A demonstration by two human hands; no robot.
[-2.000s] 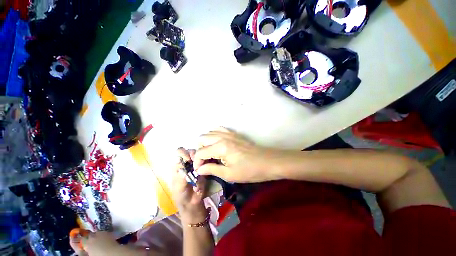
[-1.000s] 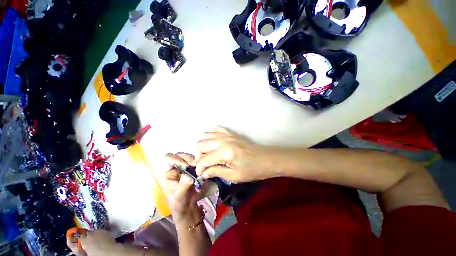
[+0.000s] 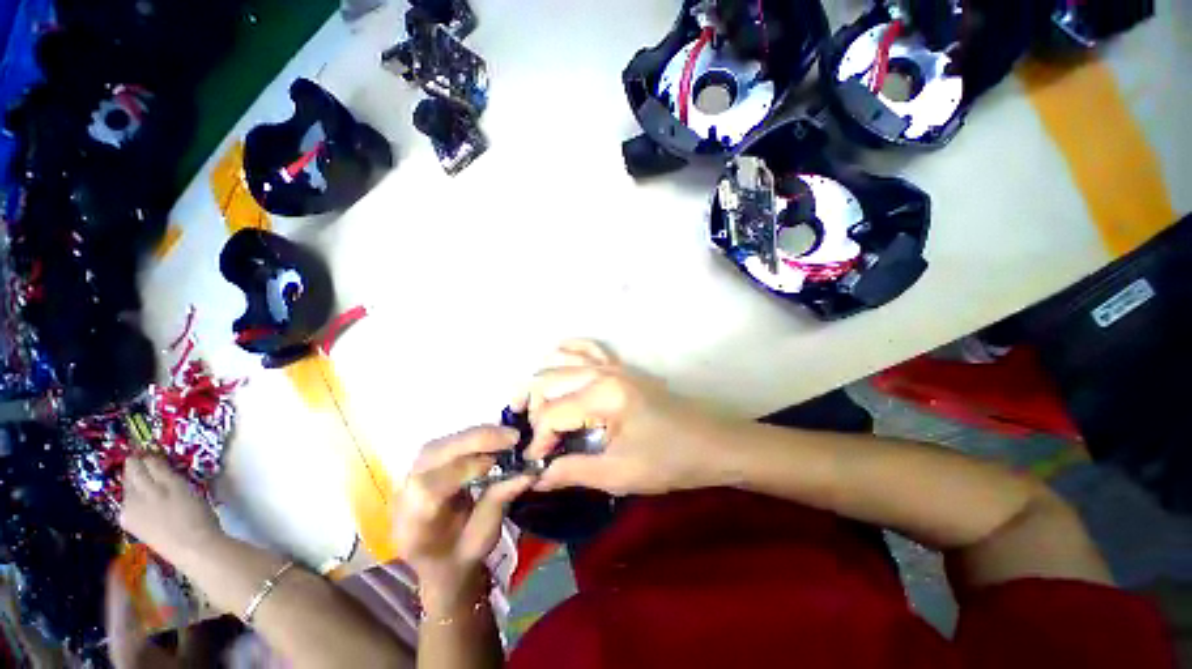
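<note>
My left hand (image 3: 451,503), with a thin bracelet at the wrist, pinches a small dark camera module (image 3: 522,451) near the bench's front edge. My right hand (image 3: 614,425) has its fingertips on the same module from the right. The fingers cover most of it, so its exact facing cannot be told. A dark rounded part (image 3: 565,512) shows below my hands, partly hidden. A fitted black housing (image 3: 837,242), with a white disc, red wires and an upright metallic module, lies beyond my right hand.
More fitted housings (image 3: 716,89) stand at the back right. Loose camera modules (image 3: 447,68) lie at the back. Two black housings (image 3: 277,298) stand at the left. A neighbour's hand (image 3: 164,503) is at the red and white wire pile (image 3: 196,425).
The view has shifted. My left fingers have changed their grip on the module, which has turned in my hands. The neighbour's hand has moved onto the wire pile.
</note>
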